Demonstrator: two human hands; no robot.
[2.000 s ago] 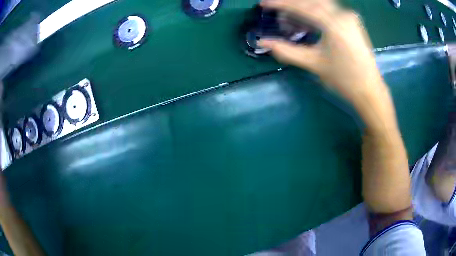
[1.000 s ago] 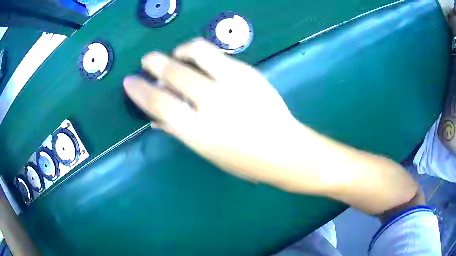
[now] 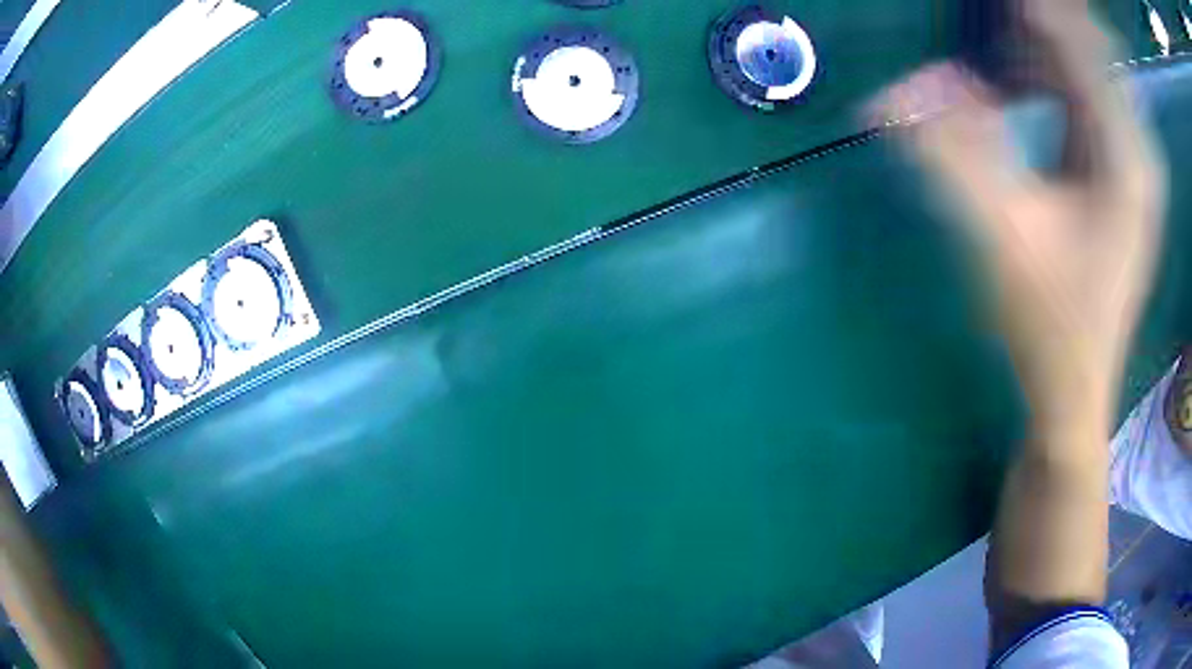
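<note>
A loaded plate with a row of several black-rimmed discs lies at the left along the metal strip. Loose disc parts lie on the green surface: one at upper left, one at top centre, one to its right, and the edge of another cut by the top rim. My right hand is at the upper right, strongly blurred, with its fingers curled around or over something dark; whether it grips it cannot be told. At the left edge only part of my left forearm shows; the hand is out of the picture.
A thin metal strip crosses the green bench. A white curved strip lies at upper left, and a short pale piece at the left edge. Small pale parts show at the top right corner. Another person's arm shows at the right edge.
The view has shifted. My right hand has moved from among the loose discs to the upper right. A loose disc now lies uncovered where it was working.
</note>
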